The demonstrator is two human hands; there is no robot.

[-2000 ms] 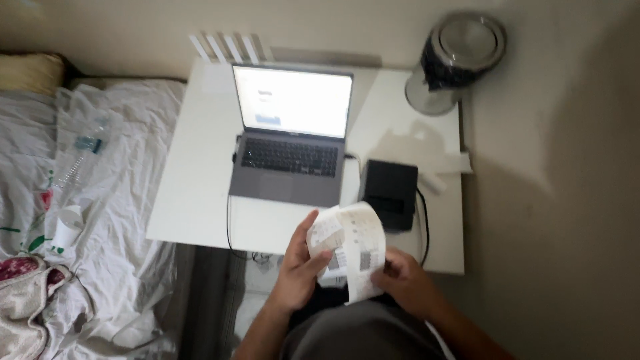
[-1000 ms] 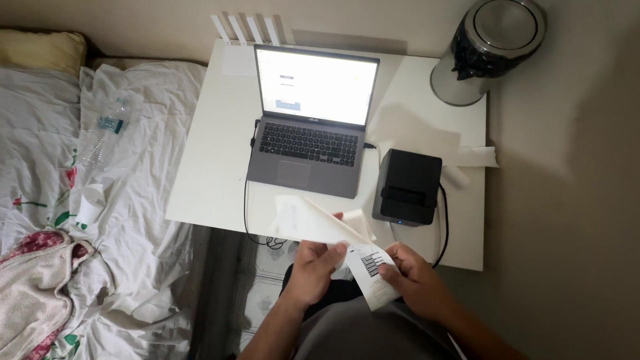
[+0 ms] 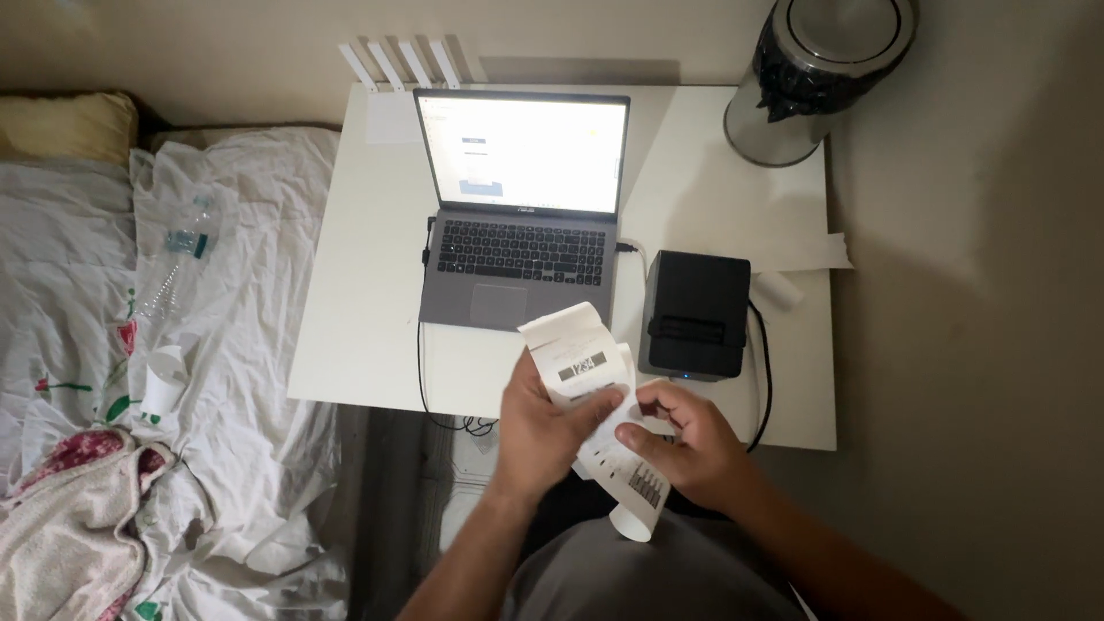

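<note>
A long printed paper receipt strip (image 3: 580,354), curled at its lower end, is held over the front edge of the white desk (image 3: 362,362). My left hand (image 3: 552,423) grips its middle, thumb on top. The fingers and thumb of my right hand (image 3: 681,431) pinch its right side. Beyond my hands an open grey Asus laptop (image 3: 522,259) stands with its screen lit. Right of the laptop sits a black receipt printer (image 3: 697,315) with a small blue light at its front.
A metal bin (image 3: 793,86) with a black liner stands at the desk's back right, a white router (image 3: 401,69) at its back left. Paper strips (image 3: 802,252) lie right of the printer. Cables hang off the front edge. The bed (image 3: 259,302) at left holds a plastic bottle (image 3: 185,244) and a blanket (image 3: 69,535).
The strip, bent across my left hand with one end pointing left a second ago, now stretches from near the laptop down toward my lap. Both hands still hold it.
</note>
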